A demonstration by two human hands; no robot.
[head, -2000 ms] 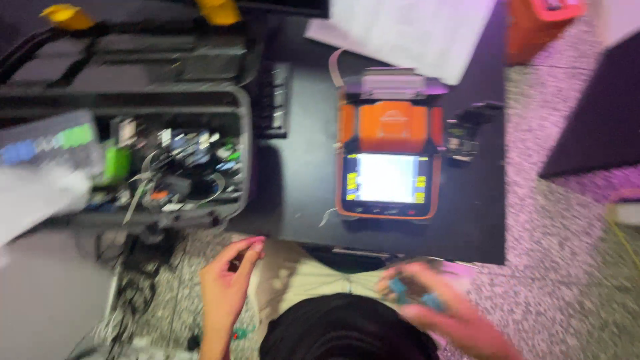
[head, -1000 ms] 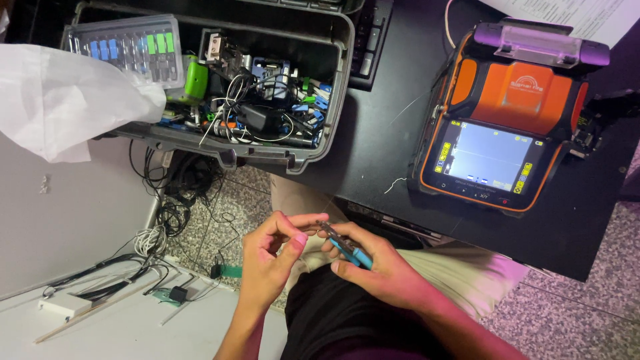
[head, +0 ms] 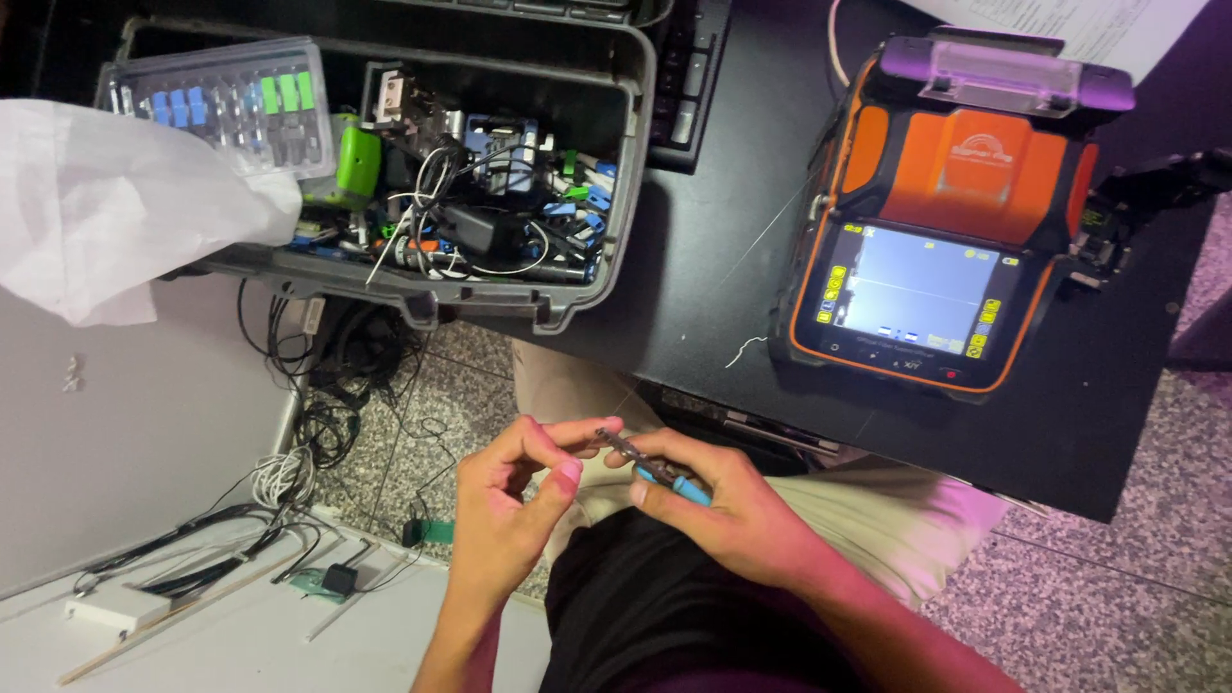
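Note:
Over my lap, my right hand (head: pixel 717 491) grips a small hand tool with blue handles (head: pixel 674 479), probably fiber strippers, its dark metal jaws pointing up and left. Close to those jaws is my left hand (head: pixel 525 491), thumb and fingers curled with a gap between them; whether a thin fiber lies there cannot be made out. An orange and black fiber fusion splicer (head: pixel 962 183) stands on the black table, its screen lit with a thin horizontal line. A fine strand runs across the tabletop left of the splicer, and a short white thread (head: pixel 746 350) lies by its corner.
A black toolbox (head: pixel 640 125) full of connectors and cables is at the upper left, with a clear plastic case (head: pixel 322 106) and a white sheet (head: pixel 125 202) over its left side. A keyboard (head: pixel 688 87), paper (head: pixel 1088 34) and the table edge are near. Cables (head: pixel 337 423) hang at left.
My hands were far apart two seconds ago and are now close together, the blue-handled tool in my right hand brought near my left fingers. The view has shifted.

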